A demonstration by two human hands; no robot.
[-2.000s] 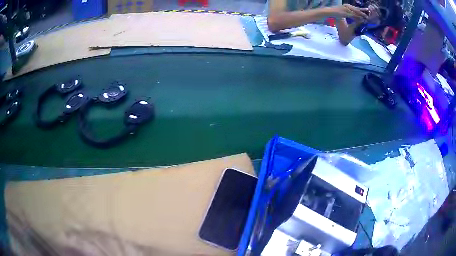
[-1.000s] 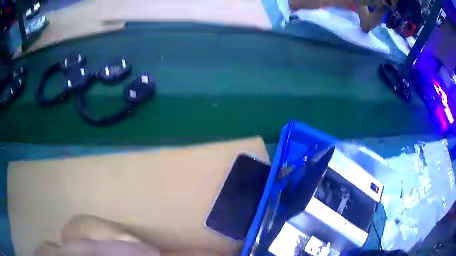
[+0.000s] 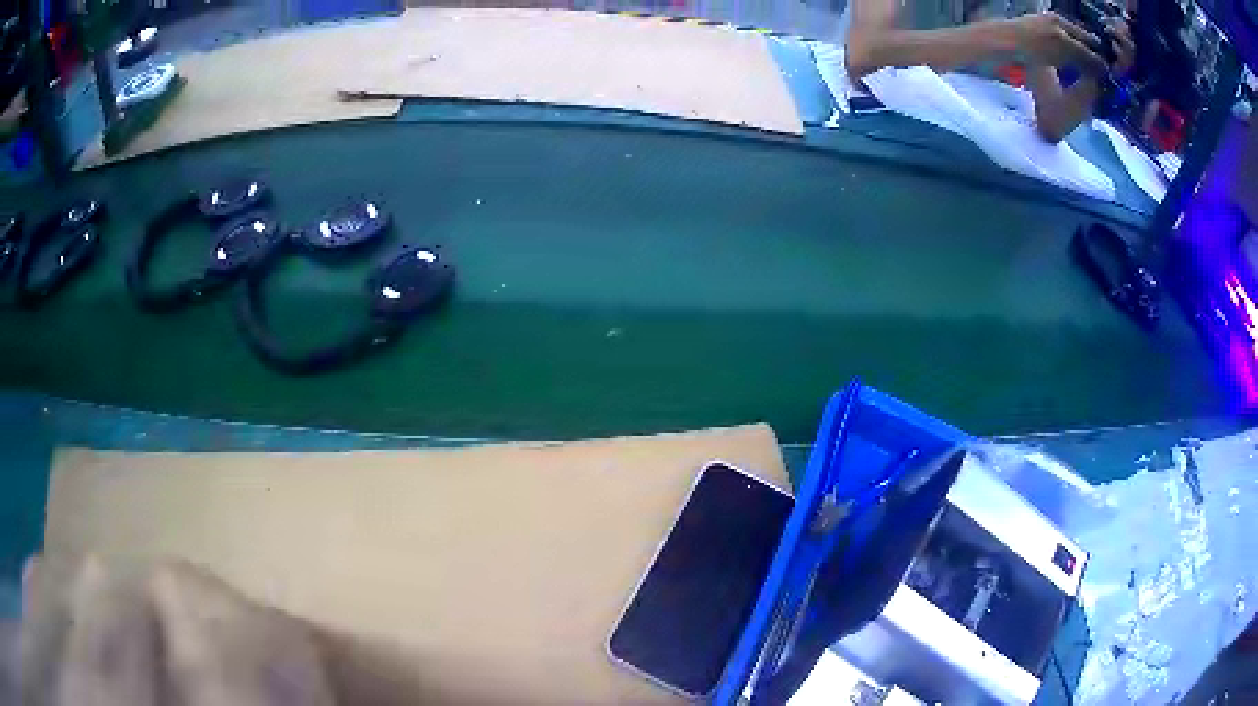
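Observation:
My left hand [image 3: 173, 641] is at the lower left, blurred and cut off by the bottom edge, over the left part of the cardboard mat [image 3: 414, 552]. Its fingers and whatever it may hold cannot be made out. My right hand is not in view. A screw feeder [image 3: 952, 593], white-silver with a dark open top and a small red switch, stands in a blue tray [image 3: 828, 483] at the lower right. A smartphone [image 3: 704, 579] lies on the mat against the tray's left side.
Black headphones [image 3: 311, 366] lie on the left of the green belt [image 3: 662, 290], more at its left end. Another black headphone [image 3: 1117, 276] lies at the belt's right end. Whitish plastic film [image 3: 1173, 552] is right of the tray. Across the belt, a person's forearms [image 3: 952, 48] show above white sheets.
My left hand shows further left and higher than one second ago, and more blurred. The view has shifted, so the tray and phone appear further right. The headphones keep their arrangement.

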